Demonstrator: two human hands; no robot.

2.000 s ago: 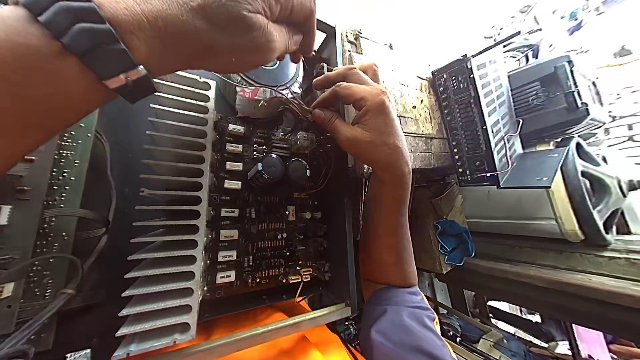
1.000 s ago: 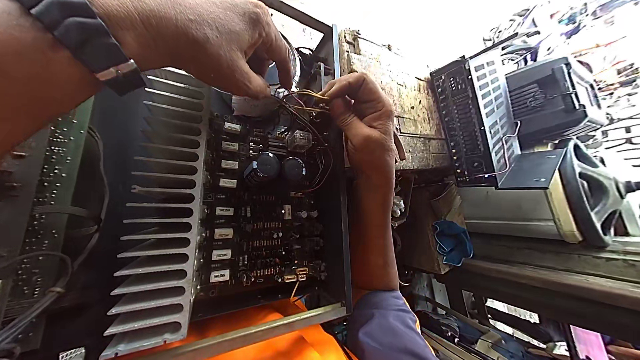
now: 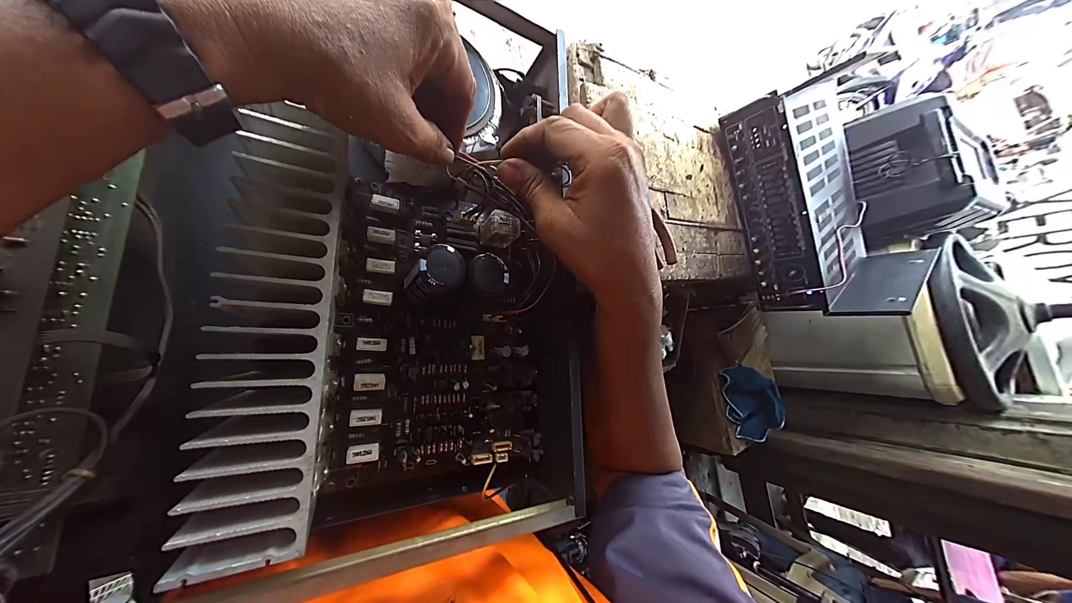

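My left hand [image 3: 394, 75], with a dark wristwatch [image 3: 159, 63], reaches in from the upper left and pinches the end of thin wires [image 3: 473, 172] between thumb and finger. My right hand [image 3: 578, 167] comes up from the lower right, its thumb and forefinger pinching the same wire bundle close beside the left fingertips. Both hands are over the open chassis of an amplifier, above a circuit board [image 3: 435, 352] with two large capacitors [image 3: 440, 268], white resistors and a clear relay [image 3: 499, 228]. A toroidal transformer [image 3: 481, 88] shows partly behind the left hand. The exact wire ends are hidden.
A finned aluminium heatsink [image 3: 251, 335] runs along the board's left. The metal chassis edge [image 3: 576, 402] is near my right forearm. To the right are a worn wooden surface [image 3: 695, 209], another electronic unit [image 3: 766, 201], a loudspeaker [image 3: 984, 327] and a blue cloth [image 3: 752, 402].
Both hands have shifted about the wires near the transformer. One second ago the right hand held yellowish wires nearer the chassis edge; now its fingertips are closer to the left ones.
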